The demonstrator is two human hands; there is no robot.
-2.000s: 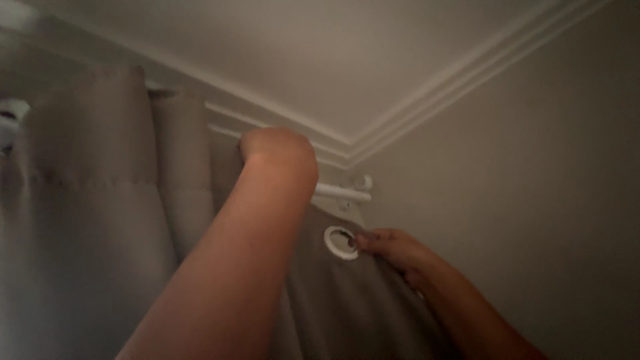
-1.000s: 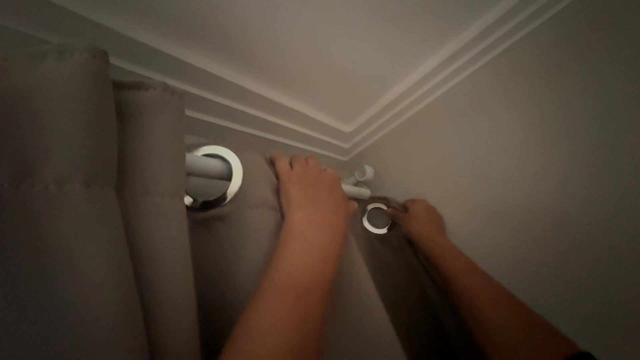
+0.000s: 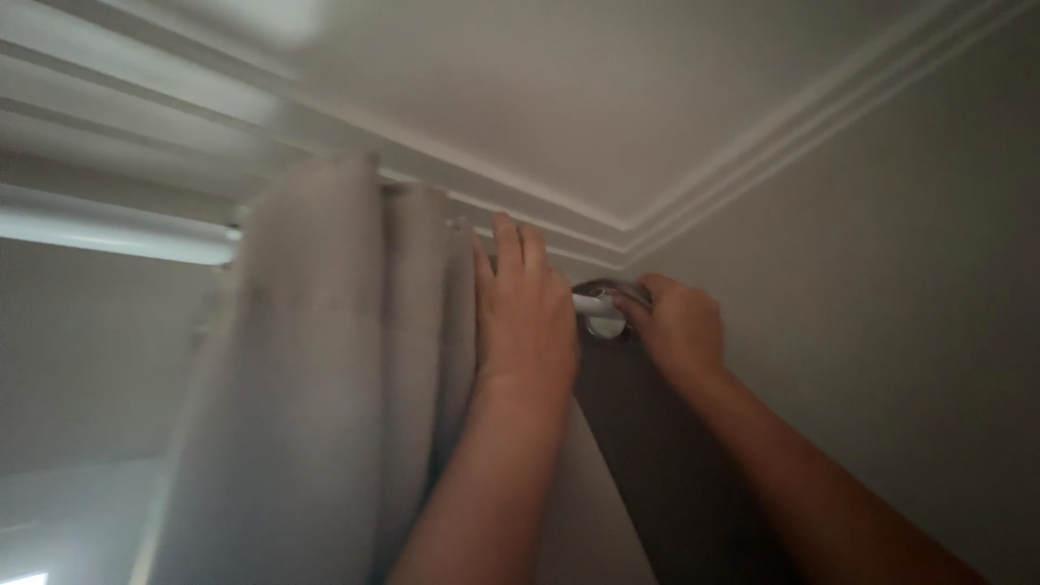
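A grey eyelet curtain (image 3: 317,366) hangs in bunched folds from a white curtain rod (image 3: 106,227). My left hand (image 3: 528,305) lies against the folds beside the rod, fingers pointing up; how firmly it grips is unclear. Near the wall corner, my right hand (image 3: 678,317) pinches the curtain's top edge next to a metal-rimmed eyelet (image 3: 606,325). The rod's white end shows at this eyelet and seems to pass into it. Below my right hand a darker part of the curtain (image 3: 674,463) hangs down. The rod's bracket is hidden.
Stepped crown moulding (image 3: 504,183) runs along the ceiling and meets a second run in the corner. A plain wall (image 3: 877,325) stands close to my right arm. At the lower left is a bright patch of light (image 3: 24,578).
My right hand has brought the eyelet from below and beside the rod's end up to it. The left hand's fingers now point up beside the bunched folds. The view has swung left.
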